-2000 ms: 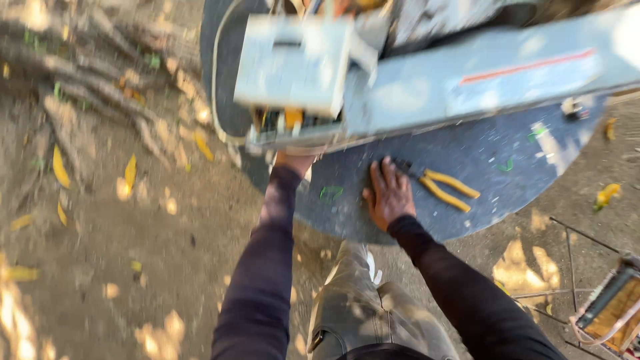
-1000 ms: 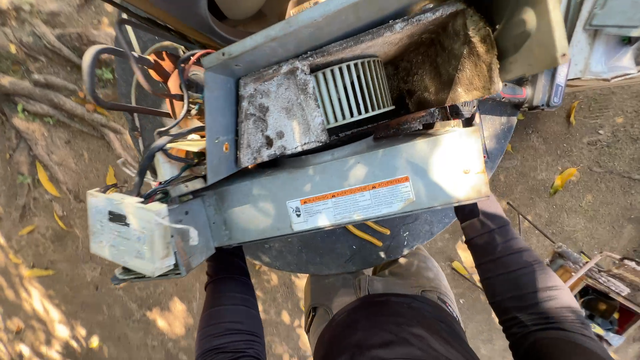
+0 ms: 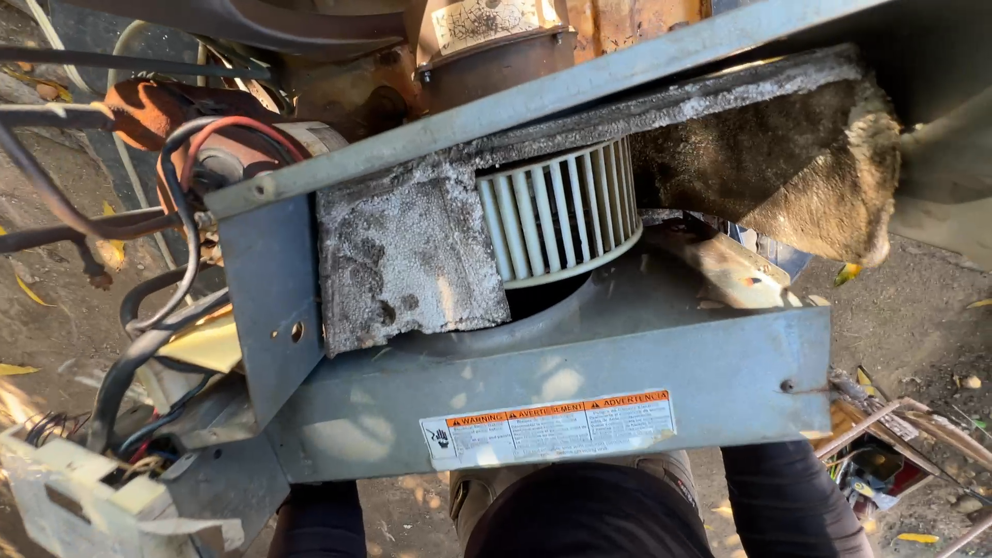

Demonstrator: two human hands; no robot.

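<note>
A grey sheet-metal housing of an air conditioner (image 3: 372, 422) with a warning label (image 3: 550, 426) spans the view in front of my body. Inside it sit a pale plastic blower wheel (image 3: 562, 213) and dirty foam insulation (image 3: 411, 263). Both my hands are hidden beneath or behind the housing's near side; only the dark sleeves show, the left one below the housing's left part, the right one below its right end. Whether the fingers grip it cannot be seen. At the lower left is a broken white plastic box (image 3: 70, 496), with black cables (image 3: 116, 387) beside it.
A rusty orange motor (image 3: 232, 155) with wires and bent copper pipes (image 3: 70, 217) lies at the upper left. Another rusty metal part with a label (image 3: 496, 46) stands behind the housing. At the lower right, a frame holding assorted items (image 3: 876, 465) rests on the dirt ground.
The housing has come up much closer to the camera and now hides the round table and the yellow-handled pliers. Both hands, partly visible on the table two seconds ago, are now out of sight.
</note>
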